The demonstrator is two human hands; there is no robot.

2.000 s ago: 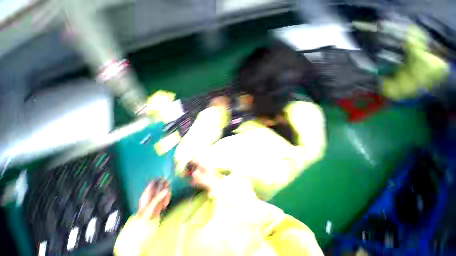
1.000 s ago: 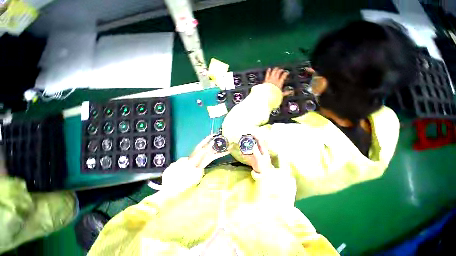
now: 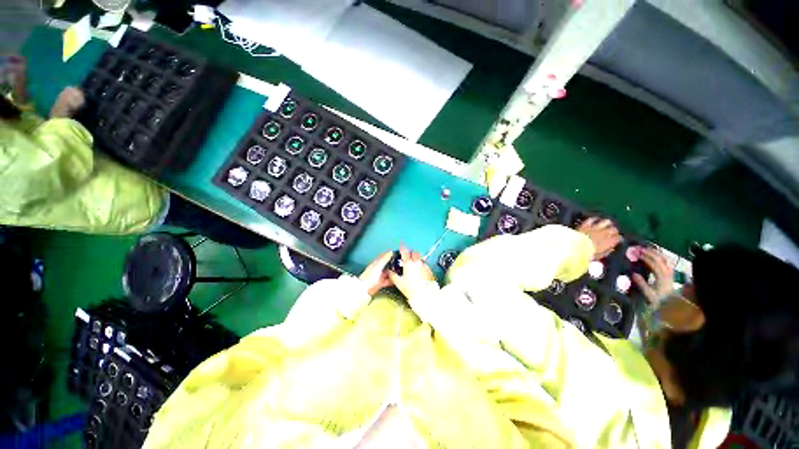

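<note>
My left hand (image 3: 377,274) and my right hand (image 3: 414,279) are close together at the mat's front edge, both holding a small dark watch unit (image 3: 396,263). Its face cannot be made out. To the left, a black foam tray (image 3: 361,230) holds round watch units in its pockets; several towards the back show green displays. Two loose watch units lie on the green mat to the right, one (image 3: 448,259) near my right hand and one (image 3: 482,205) further back. A pale slip (image 3: 463,223) lies between them.
A person in a yellow smock (image 3: 526,263) works over another watch tray on the right. Another person (image 3: 79,167) has a hand beside stacked trays (image 3: 188,131) at left. A post (image 3: 547,88) stands behind the bench. A round stool (image 3: 158,272) and trays (image 3: 123,386) are below left.
The view has swung left, showing the left person, stool and lower trays. My hands, which held one watch unit each and were apart, have come together around a dark unit.
</note>
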